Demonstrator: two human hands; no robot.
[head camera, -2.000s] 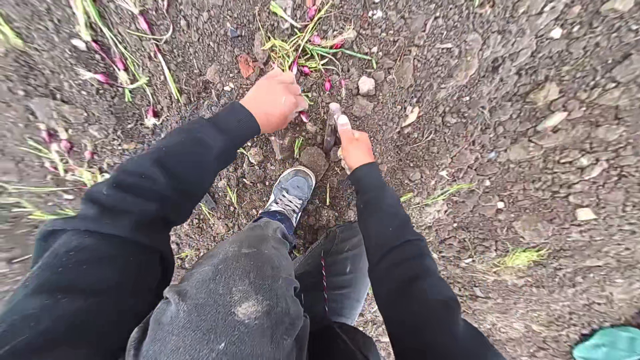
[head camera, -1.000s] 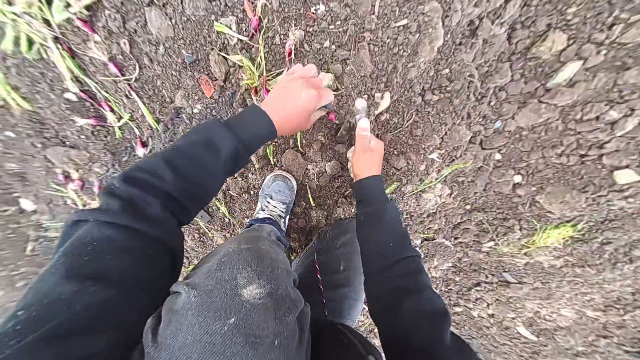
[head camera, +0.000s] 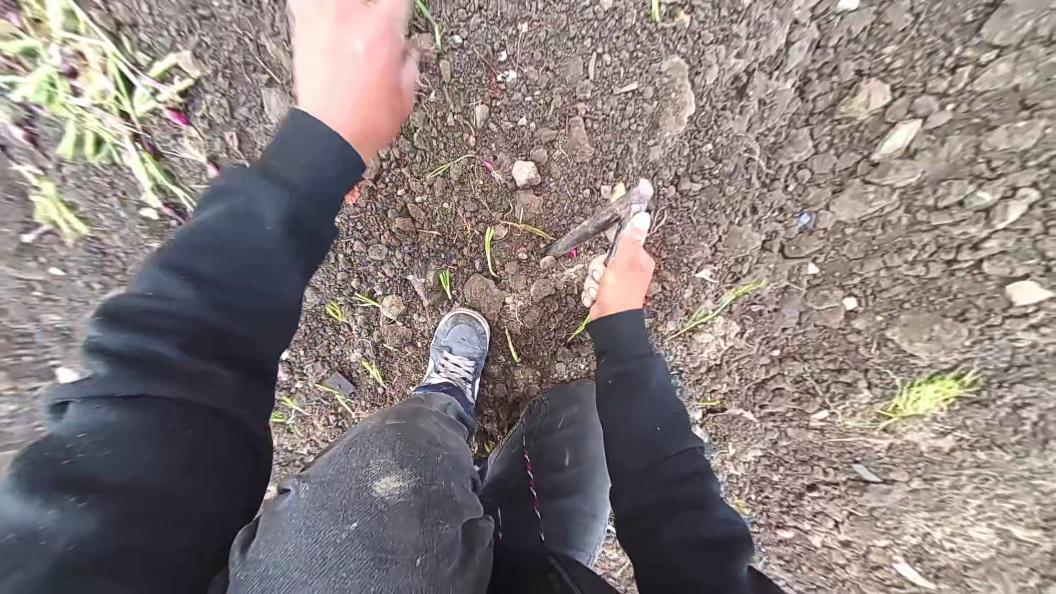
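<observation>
My left hand (head camera: 355, 74) is at the top edge, blurred and partly out of view; whether it holds anything cannot be told. My right hand (head camera: 623, 264) grips a hand tool with a soil-covered, wooden-looking part (head camera: 601, 223) that points down and left over the soil. The handle is mostly hidden by the fingers. Near the tool's tip lies a small pink bulb (head camera: 572, 253). Another small pink bulb with a green stem (head camera: 488, 165) lies on the soil between the hands. A heap of green plants with pink-purple bulbs (head camera: 107, 107) lies at the upper left.
Below the hands, a grey shoe (head camera: 458, 355) stands on loose soil, beside a bent knee in dark trousers (head camera: 549, 462). Grass tufts (head camera: 928, 396) grow at the right. A pale stone (head camera: 525, 173) and many clods lie about the ground.
My left hand has moved away from my right hand, up to the top edge. The tool in my right hand now shows more of its length, pointing left.
</observation>
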